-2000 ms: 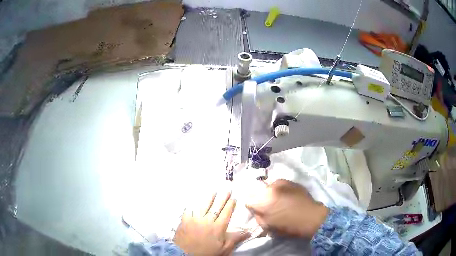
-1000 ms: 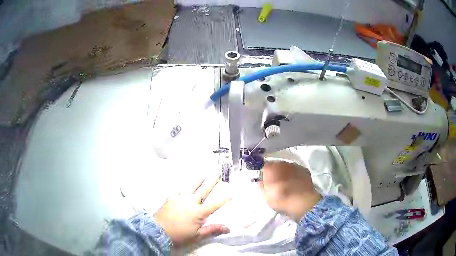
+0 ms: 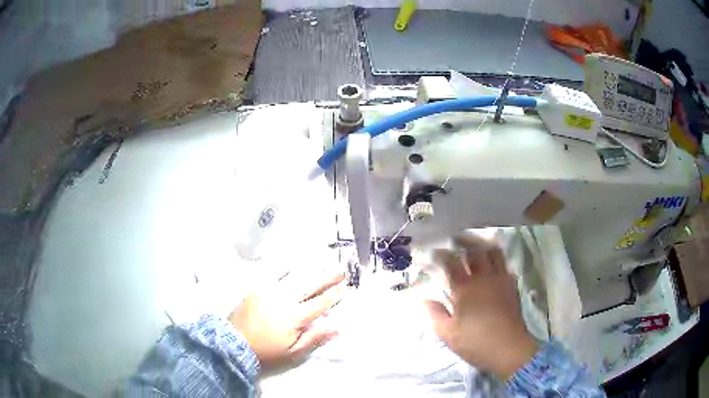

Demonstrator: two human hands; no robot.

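Note:
White fabric [image 3: 389, 350] lies under the needle area and runs right below the machine arm; its edges are lost in the glare. My left hand [image 3: 288, 322] lies flat on it, fingers spread, left of the presser foot [image 3: 395, 260]. My right hand [image 3: 483, 303] is on the fabric right of the presser foot, fingers apart and slightly blurred, thumb toward the needle. The off-white sewing machine head [image 3: 497, 183] stands above, with a thread running down to the needle area.
Blue tube [image 3: 435, 113] runs along the machine head. Control panel [image 3: 633, 93] and white box [image 3: 570, 111] are at the right end. Red-handled snips [image 3: 649, 323] lie right of the machine. Brown cardboard [image 3: 179, 58] is at back left, a yellow-green tool [image 3: 404, 14] behind.
My right hand has moved right from beside the needle and its fingers have spread. My left hand has moved left, still flat. The view has shifted slightly.

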